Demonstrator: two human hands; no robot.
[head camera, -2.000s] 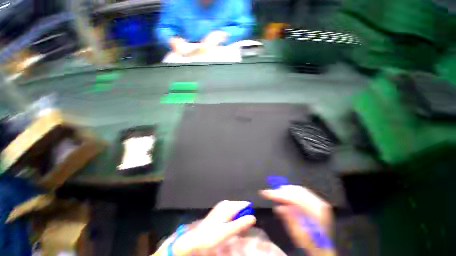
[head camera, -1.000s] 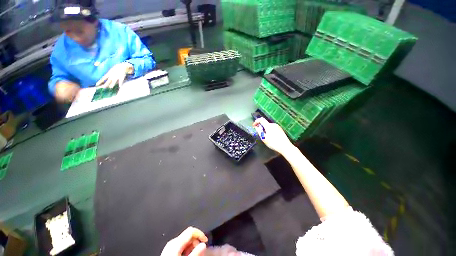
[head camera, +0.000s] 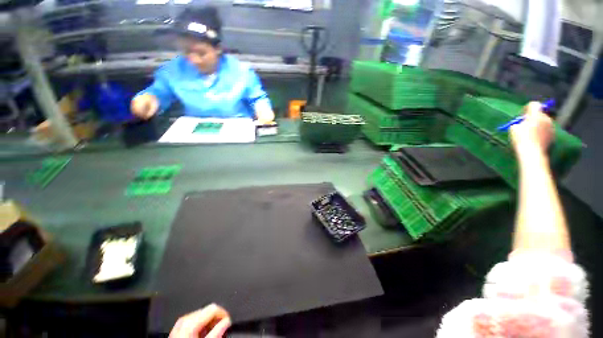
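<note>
My right hand (head camera: 533, 132) is stretched far out to the upper right, in front of the stacked green PCB panels, and holds a bright blue pen (head camera: 510, 124). My left hand (head camera: 201, 322) is low at the near edge of the black work mat (head camera: 258, 264), cut off by the bottom edge. Its fingers are curled, and I cannot tell whether anything is in them. The right parts bin (head camera: 338, 216), with dark glinting contents, sits on the mat's right side. The left parts bin (head camera: 118, 255), with cream-white contents, stands left of the mat.
Stacked panels (head camera: 413, 201) stand at the right with a black tray (head camera: 449, 165) on top. Green panels (head camera: 153, 180) lie beyond the mat. A person in blue (head camera: 208, 89) works at a white surface opposite. A cardboard box (head camera: 33, 264) is at the lower left.
My right hand has moved from beside the right parts bin up and outward to the far right with the blue pen. The camera view has turned and lifted. My left hand stays low.
</note>
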